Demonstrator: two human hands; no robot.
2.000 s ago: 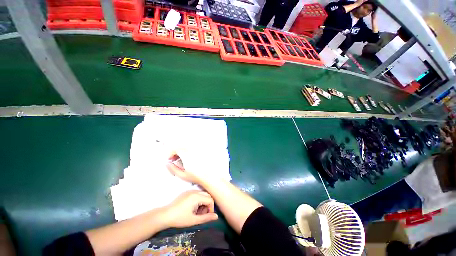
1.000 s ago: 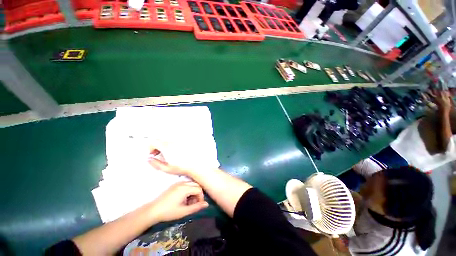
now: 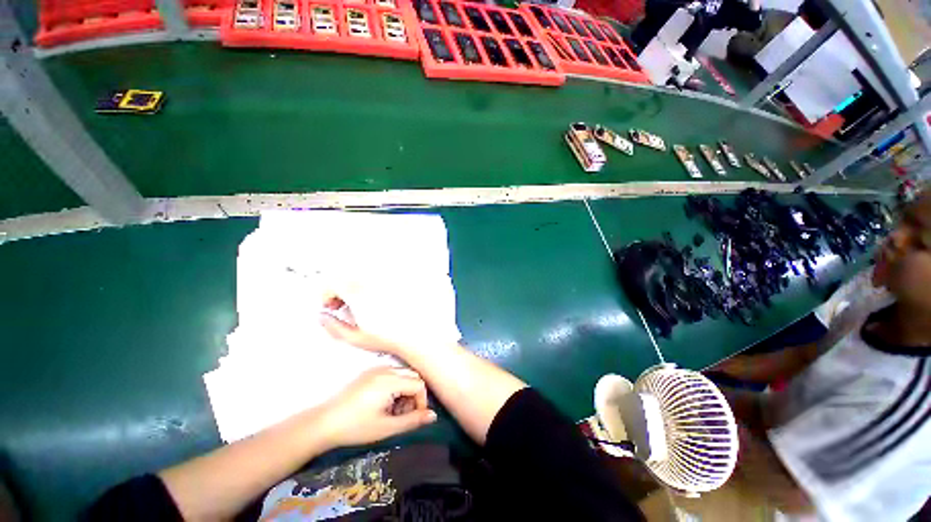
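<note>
A stack of white sheets point(image 3: 276, 357) lies on the glossy green bench, washed out by glare. My right hand point(image 3: 347, 324) is over the middle of the stack, its fingers largely lost in the glare. A small dark reddish patch shows by its fingertips; I cannot tell if it holds anything. My left hand point(image 3: 388, 403) is curled near the stack's lower right, beside my right wrist. Whether something is inside its curled fingers cannot be told.
A cream fan point(image 3: 686, 428) stands at the bench edge by a seated person. Black small parts point(image 3: 745, 255) are heaped at right. Beyond the pale rail point(image 3: 408, 197) are a yellow-and-black device point(image 3: 138, 100), several phone units point(image 3: 585, 148) and red-orange trays point(image 3: 490, 71).
The view has shifted. The neighbour at right has risen in view and leans nearer the parts. The white object over the far tray is gone from view. My hands keep nearly the same pose.
</note>
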